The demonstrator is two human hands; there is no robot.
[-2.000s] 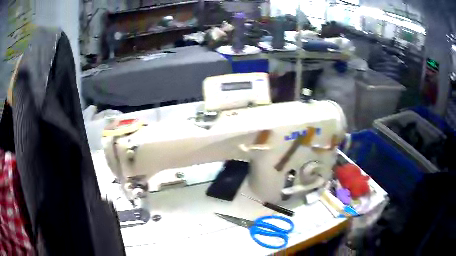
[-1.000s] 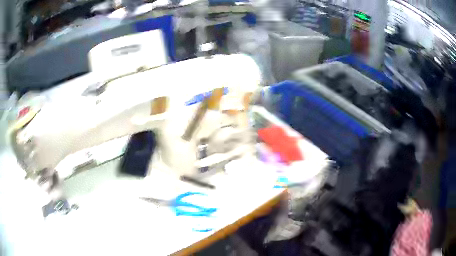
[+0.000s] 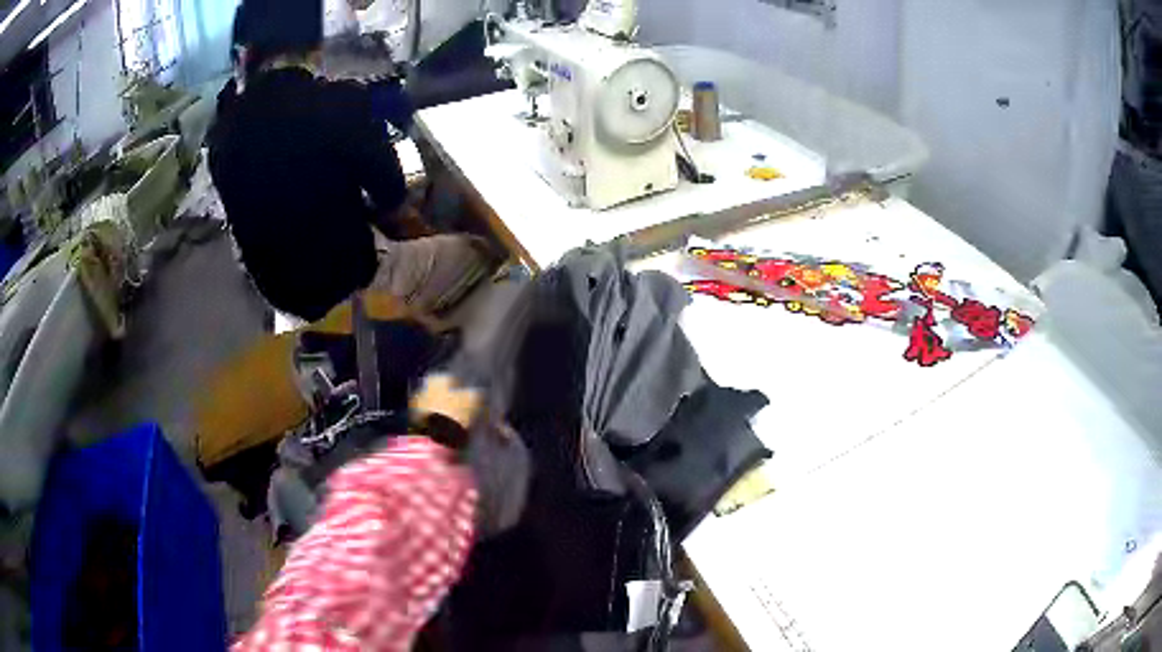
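My left hand (image 3: pixel 449 400), blurred, in a red-and-white checked sleeve, is over dark cloth left of the table. The frame does not show whether its fingers grip anything. A dark grey garment (image 3: pixel 637 363) lies over the table's left edge and hangs down. Black cloth (image 3: pixel 542 510) hangs below it, with pale stitch lines and a small white label (image 3: pixel 647 604) near the bottom. More dark cloth (image 3: pixel 300 471) is heaped beyond my sleeve. My right hand is not in view.
The white table (image 3: pixel 879 471) bears a red-and-yellow graphic (image 3: pixel 816 287). Another sewing machine (image 3: pixel 599 108) and a brown thread cone (image 3: pixel 706 112) stand behind. A seated person in black (image 3: pixel 300 191) is at the back left. A blue bin (image 3: pixel 128 548) is at the lower left.
The view has swung left from the near sewing machine, phone and scissors to the garments. A checked sleeve, at the lower right one second ago, now shows low left of centre.
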